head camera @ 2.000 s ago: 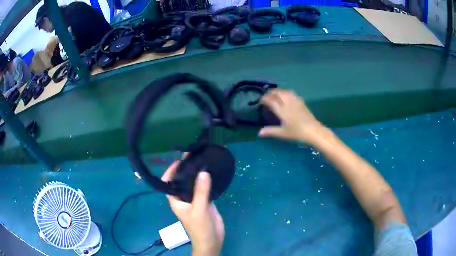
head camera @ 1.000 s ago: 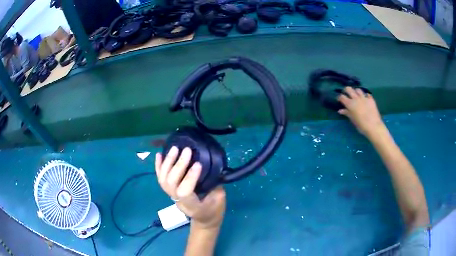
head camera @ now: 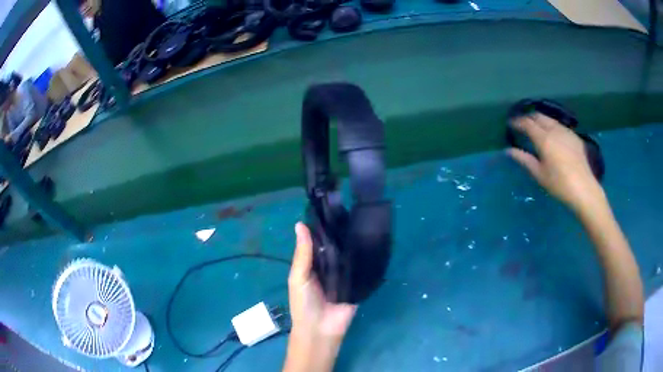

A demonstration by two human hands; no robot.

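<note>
My left hand [head camera: 314, 294] grips black over-ear headphones [head camera: 363, 174] by the ear cup end. They stand upright above the bench, seen nearly edge-on and blurred, with the padded headband on top. The inside of the cups is hidden. My right hand [head camera: 563, 161] is at the far right over a second black headphone set [head camera: 595, 154] at the back edge of the bench. Its fingers overlap the set and its thumb is spread. Blur hides whether it grips the set.
A white desk fan [head camera: 96, 312] stands at the left. A white power adapter [head camera: 256, 324] with a black cable lies near my left wrist. A white scrap [head camera: 206, 234] lies on the blue-green bench. Behind the green ledge [head camera: 240, 138] are piled headphones [head camera: 174, 45] and a person [head camera: 25, 109].
My left hand has turned the held headphones from face-on to nearly edge-on. My right hand and the second set have moved farther right, away from the held pair.
</note>
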